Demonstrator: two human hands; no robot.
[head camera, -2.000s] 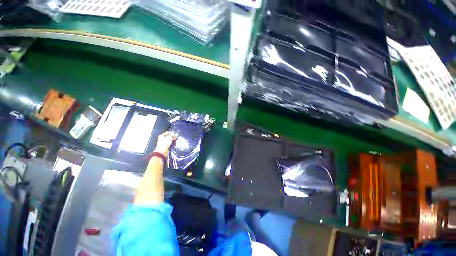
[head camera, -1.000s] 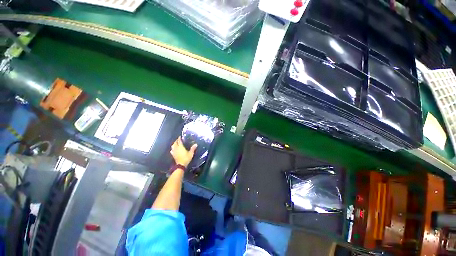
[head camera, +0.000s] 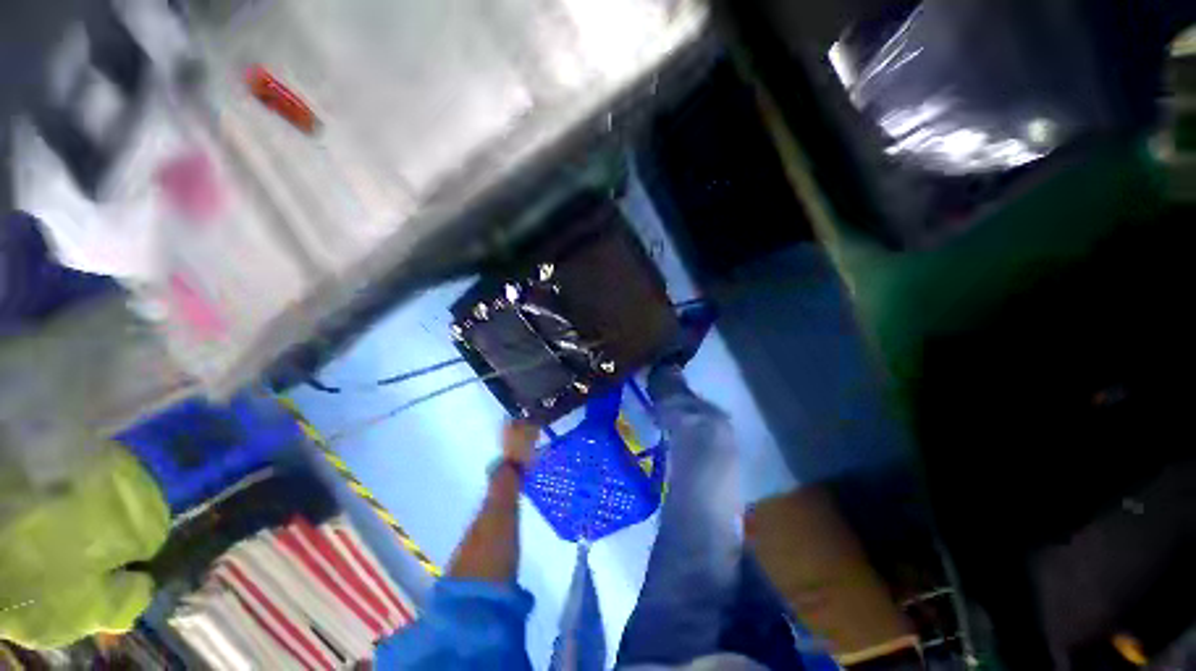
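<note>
A black panel (head camera: 518, 361) with small silver clips along its edges is in the middle of the view, low beside the bench. A larger dark flat surface lies behind it. My left hand (head camera: 519, 443) is at the panel's lower corner and appears to grip it; the fingers are blurred and partly hidden. My right hand is not in view.
A blue perforated stool seat (head camera: 590, 485) is just below the panel. A pale machine table (head camera: 433, 118) is upper left, and a brown carton (head camera: 826, 564) is lower right. White-and-red stacked items (head camera: 295, 590) are lower left. A film-covered panel (head camera: 957, 92) is upper right.
The view has swung down from the benchtop to the floor. My left hand has left the film-covered stack on the bench and is now low, at the clipped panel.
</note>
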